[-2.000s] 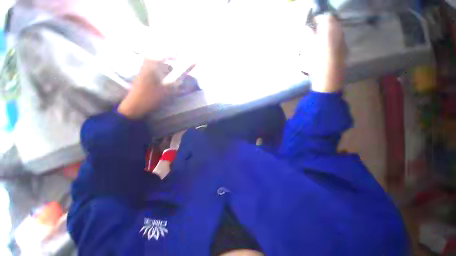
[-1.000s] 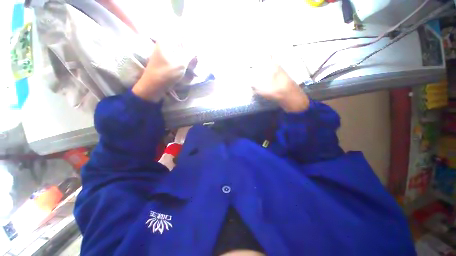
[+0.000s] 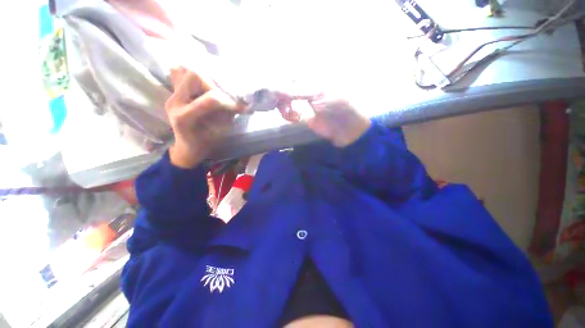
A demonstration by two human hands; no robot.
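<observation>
The pale grey-beige garment (image 3: pixel 112 61) lies over the left part of the white table, with a pinkish face showing near the top. My left hand (image 3: pixel 197 112) is closed on its edge near the table's front. My right hand (image 3: pixel 335 120) pinches the other end of a short, narrow stretch of the cloth, the garment edge (image 3: pixel 262 100), between the two hands. Glare hides much of the cloth and the right fingertips. The thread snips (image 3: pixel 420 20) lie on the table at the upper right.
The white table's grey front edge (image 3: pixel 468 102) runs across in front of me. Thin cords (image 3: pixel 491 46) lie on the table at the right. A small dark and yellowish object (image 3: pixel 495 8) is at the top right. Bright glare covers the table's middle.
My right hand has moved left to the cloth beside my left hand. A dark tool now lies at upper right, near where my right hand was two seconds ago. The view has shifted.
</observation>
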